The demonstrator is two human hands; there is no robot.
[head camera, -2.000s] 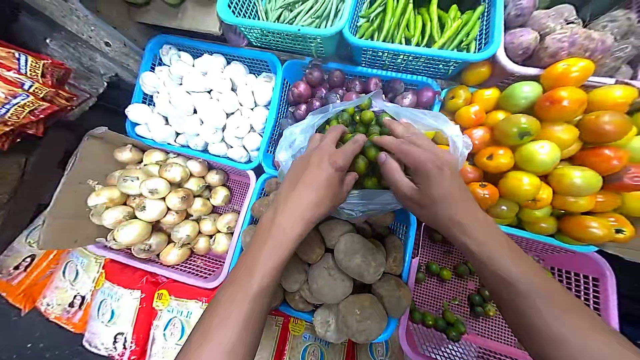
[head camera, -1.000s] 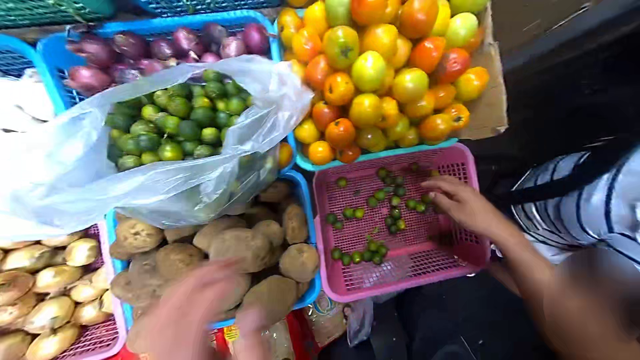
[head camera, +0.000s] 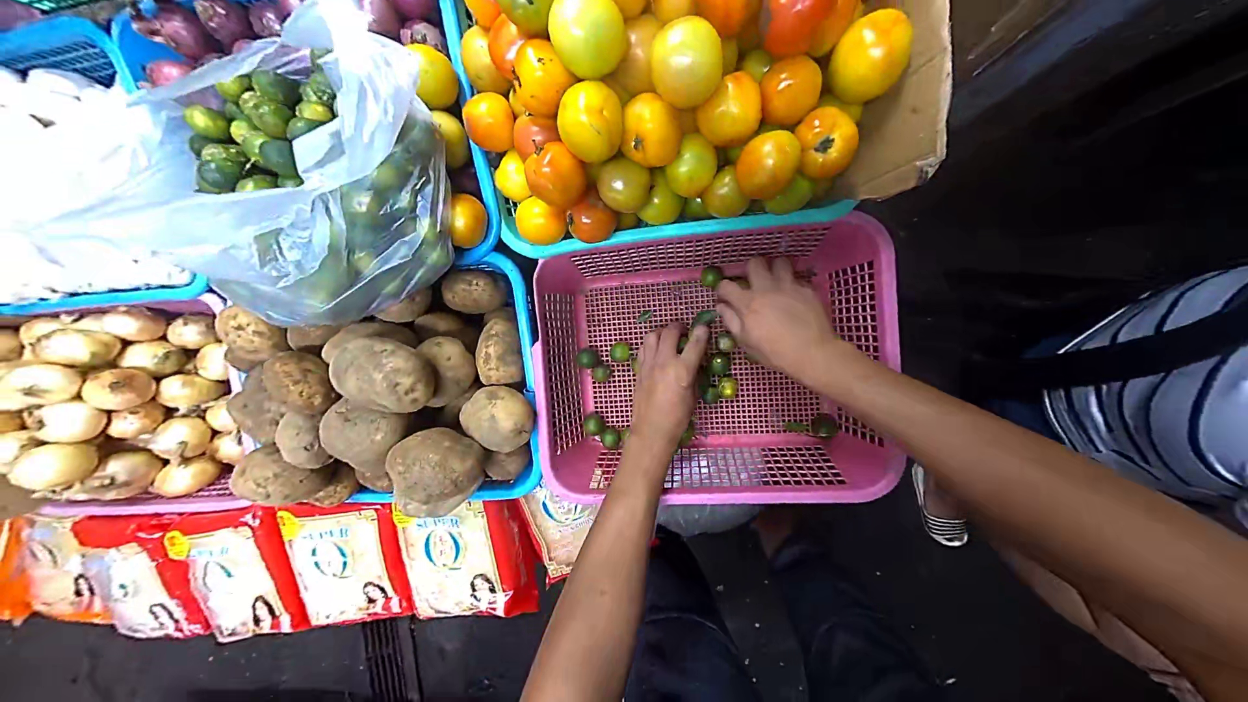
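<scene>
Both my hands reach down into a pink plastic basket (head camera: 717, 492), where several small green citrus fruits (head camera: 719, 364) lie loose. My left hand (head camera: 668, 380) is among the fruits at the middle, fingers bent, with its fingertips near a green leaf. Just up and right of it, my right hand (head camera: 775, 312) has its fingers curled down beside a green fruit near the back. Whether either hand grips a fruit cannot be told. A clear plastic bag (head camera: 390, 210) full of green citrus fruits, its mouth partly open, rests over the red onions and potatoes at the left.
Tomatoes (head camera: 648, 132) fill a basket behind the pink one. Potatoes (head camera: 380, 375) in a blue basket adjoin its left side, with yellow onions (head camera: 122, 390) farther left. Red packets (head camera: 336, 565) hang along the front. A person in a striped garment (head camera: 1160, 390) is at the right.
Two seconds ago both my hands were on the fruits in the plastic bag; now both are in the pink basket. The right hand came there first. The view has shifted right.
</scene>
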